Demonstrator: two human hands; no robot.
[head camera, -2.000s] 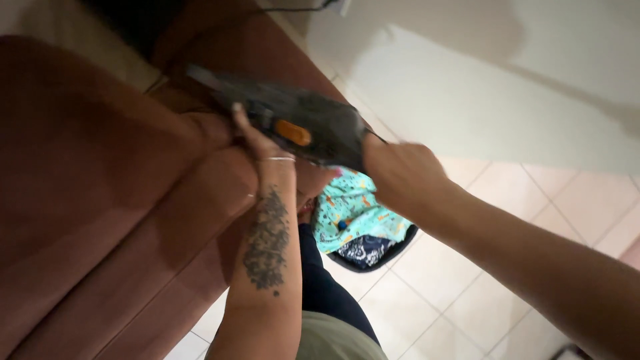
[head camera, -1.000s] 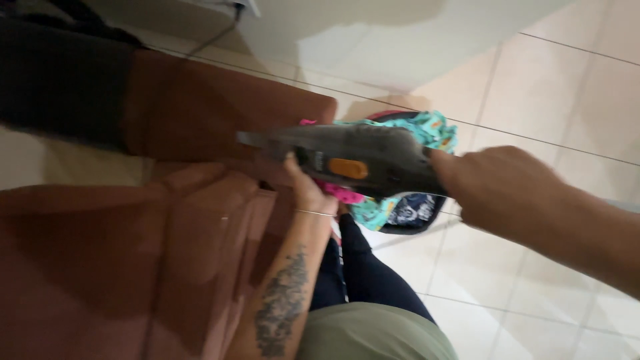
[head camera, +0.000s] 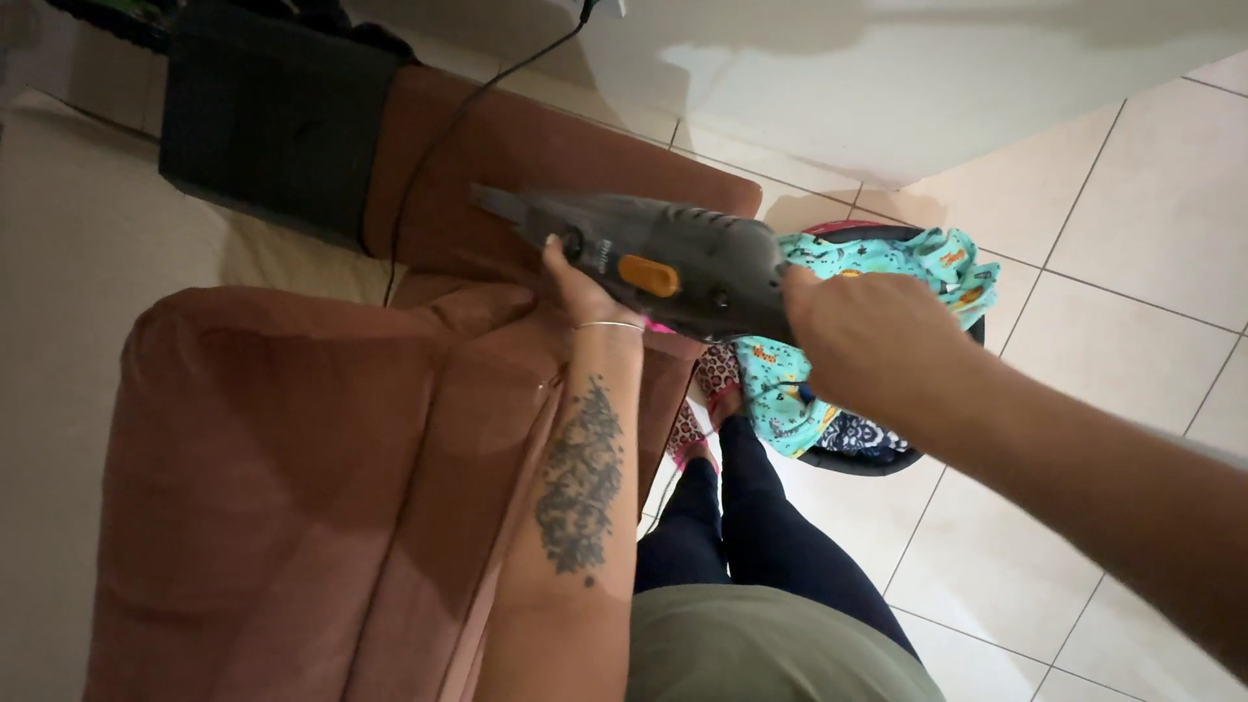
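A dark handheld vacuum cleaner (head camera: 682, 263) with an orange button spans the middle of the view, its narrow nozzle pointing left over the sofa's reddish-brown armrest (head camera: 585, 146). My right hand (head camera: 873, 341) is closed around its rear handle, at the right. Near the nozzle, my left hand (head camera: 585, 288) supports the front of the body from below, the thumb up on its side and the other fingers mostly hidden. Whether the nozzle touches the fabric cannot be told.
The sofa's brown cushion (head camera: 263, 468) fills the lower left. A black box-like object (head camera: 278, 127) stands at the armrest's far end, and a black cord (head camera: 439, 136) crosses the armrest. Right of my feet, a dark basket (head camera: 868, 466) holds turquoise printed cloth (head camera: 780, 400). A pale wall rises behind.
Both hands still hold the vacuum cleaner. The view has shifted, now showing more of the black box-like object and the sofa.
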